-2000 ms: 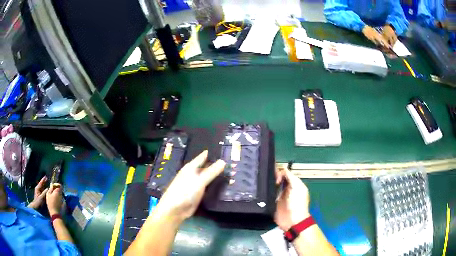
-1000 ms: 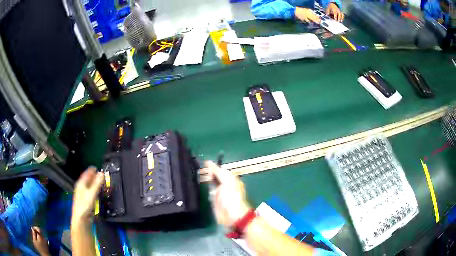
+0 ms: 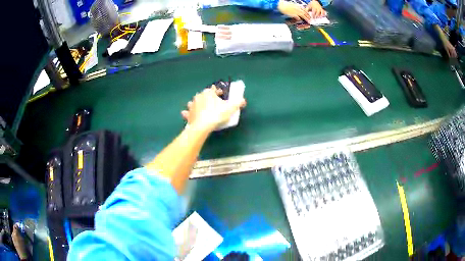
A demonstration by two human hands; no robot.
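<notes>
My left hand (image 3: 211, 108), bare with a blue sleeve, reaches forward from the lower left. It grips a white pad (image 3: 235, 98) with a black phone housing (image 3: 223, 87) on it, and covers most of both. My right hand is not in view. At the left, one black phone housing with orange marks (image 3: 83, 171) lies on a thick black pad stack (image 3: 108, 158). Another such housing (image 3: 54, 184) lies just left of it.
Farther right lie a housing on a white pad (image 3: 376, 106) and a dark housing (image 3: 411, 89). A pale rail (image 3: 255, 159) crosses in front. Nearer are a clear parts tray (image 3: 331, 214), white paper (image 3: 204, 235) and blue film (image 3: 260, 237). People's hands work at the back.
The view has swung right. My left hand has moved from the black pad stack out to the white pad and taken hold of it. My right hand has left the picture.
</notes>
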